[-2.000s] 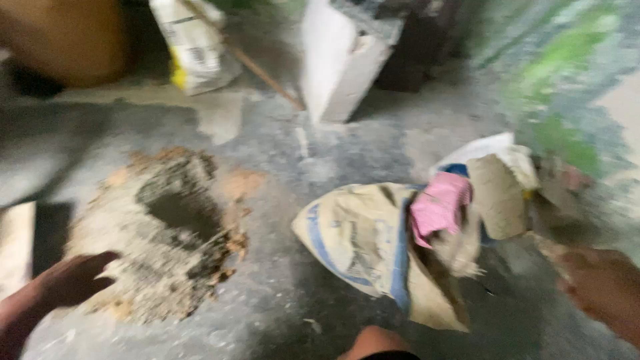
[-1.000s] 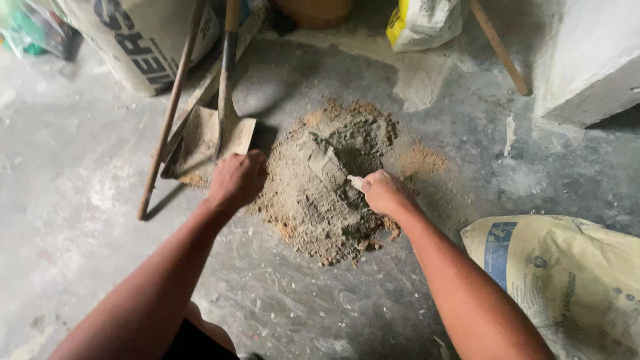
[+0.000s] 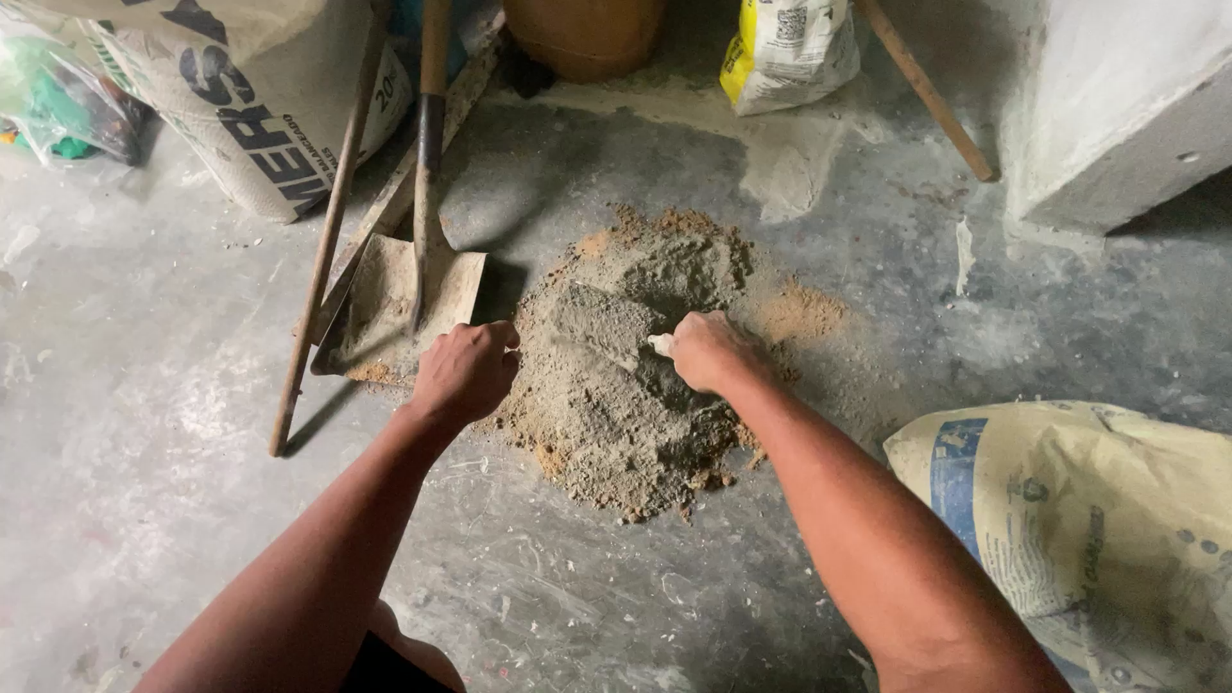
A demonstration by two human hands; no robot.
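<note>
A mound of dry sand and cement mix (image 3: pixel 626 423) lies on the concrete floor, with a hollow at its upper right. My right hand (image 3: pixel 717 351) grips the pale handle of a trowel at the mound's right side. The trowel's blade (image 3: pixel 604 322) rests on the mix, coated in the same grey powder. At the mound's left edge my left hand (image 3: pixel 467 371) hovers with its fingers curled; nothing shows in it. Just behind that hand lies the blade of a square shovel (image 3: pixel 452 289), partly covered by the hand.
A wooden pole (image 3: pixel 322 279) leans left of the shovel by a large printed sack (image 3: pixel 260 115). A brown round container (image 3: pixel 587 34) and a white and yellow bag (image 3: pixel 794 53) stand behind. Another stick (image 3: pixel 929 91) and a white block (image 3: pixel 1126 125) are at upper right, a cement bag (image 3: pixel 1088 510) at lower right.
Two seconds ago my hands were wide apart, the right one by the bags; since a second ago both are at the mound, the right on the trowel. The view has shifted greatly since the first frame.
</note>
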